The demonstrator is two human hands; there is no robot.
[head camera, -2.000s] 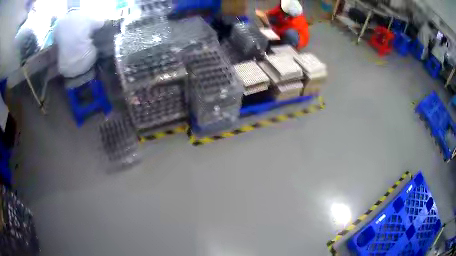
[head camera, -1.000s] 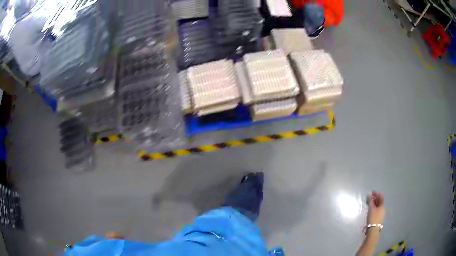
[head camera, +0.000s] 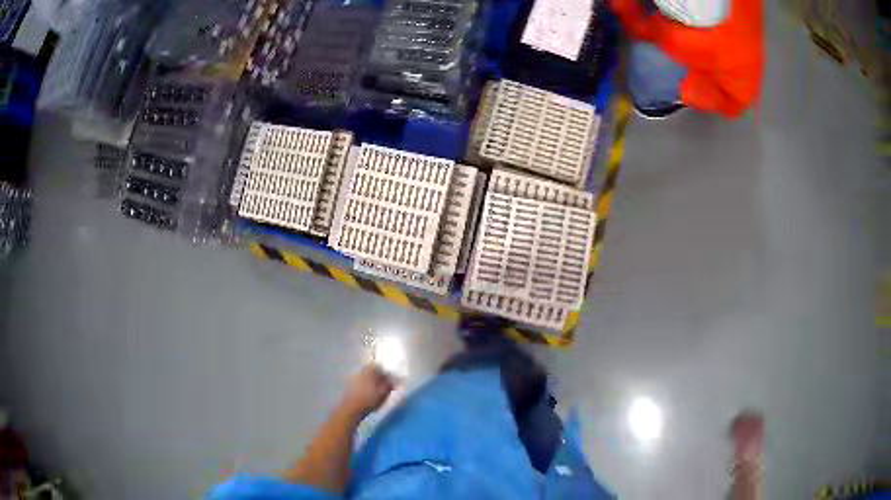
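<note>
Several stacks of off-white component boards with rows of small dark marks lie on a blue pallet (head camera: 288, 237) in front of me: a left stack (head camera: 285, 179), a middle stack (head camera: 393, 208) and a right stack (head camera: 530, 249). Another board stack (head camera: 539, 130) is behind the right one. My left hand (head camera: 371, 387) hangs over the floor below the middle stack, touching no tray or board; its fingers are blurred. My right hand (head camera: 747, 430) is at the lower right over the floor, away from the stacks, small and blurred.
Clear trays with dark rows (head camera: 161, 156) stand at the left. Glossy wrapped trays (head camera: 418, 49) lie behind the boards. A white-pink paper (head camera: 558, 25) lies on a black surface. A person in a red-orange top (head camera: 728, 63) is at the upper right. Black-and-yellow tape (head camera: 391, 291) edges the pallet.
The view has moved closer to the board stacks and turned, so they appear larger and tilted. My left hand has come further into view. The paper and person show more fully.
</note>
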